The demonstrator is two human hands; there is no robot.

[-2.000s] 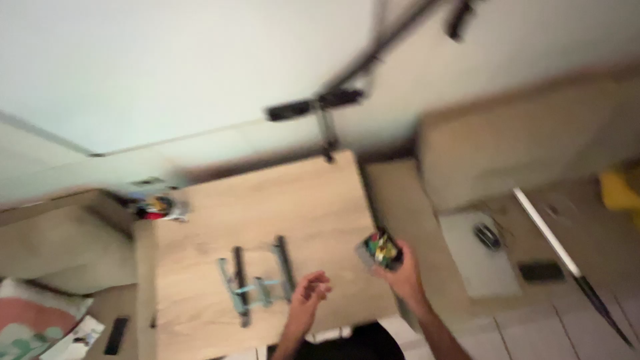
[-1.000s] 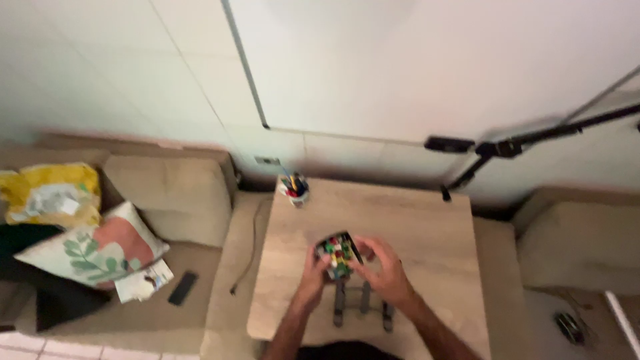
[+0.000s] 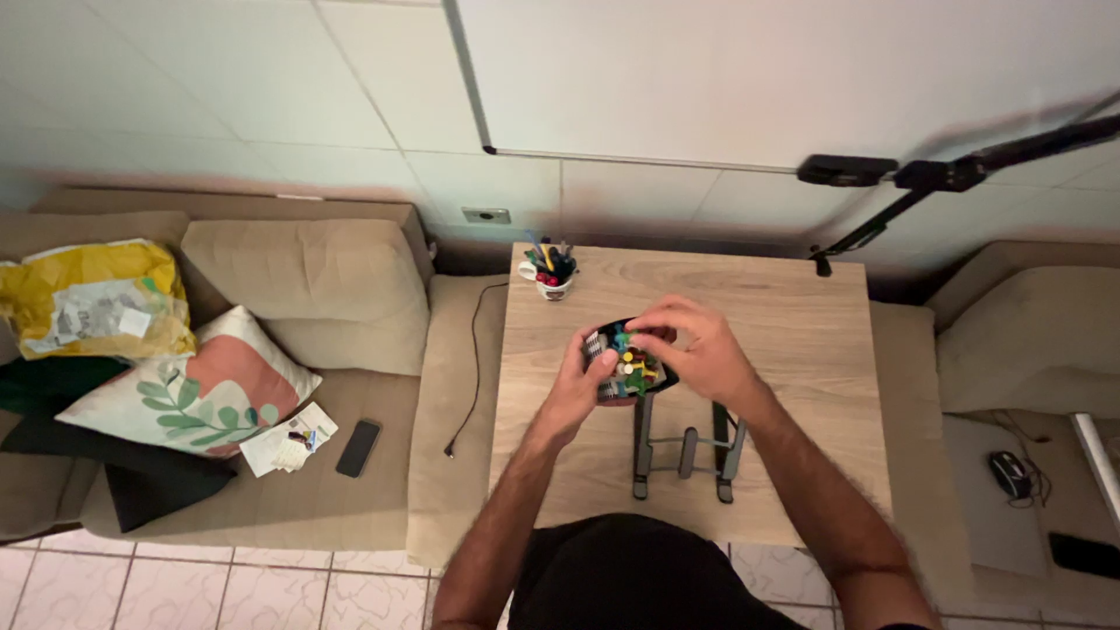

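My left hand (image 3: 582,382) grips a small black container (image 3: 668,380) by its left side, above the wooden table. Small colourful pieces (image 3: 632,360), green, yellow, red, blue and white, fill it; their exact kind is too small to tell. At the container's upper right is my right hand (image 3: 691,346), its thumb and fingertips together on a green piece or just at it; the fingers partly hide this. Below the container, a dark folding stand (image 3: 689,452) lies on the table, its upper end hidden by the container and my right hand.
A mug of pens (image 3: 554,284) stands at the back left of the wooden table (image 3: 805,350). A black jointed arm (image 3: 910,184) is fixed at the back right. Left, a sofa holds a cushion (image 3: 210,385), phone (image 3: 358,448) and cable (image 3: 475,367). A mouse (image 3: 1010,474) lies at right.
My left hand, apart from the container two seconds ago, now holds it. My right hand held the container then and is now at the pieces. The view has swung left.
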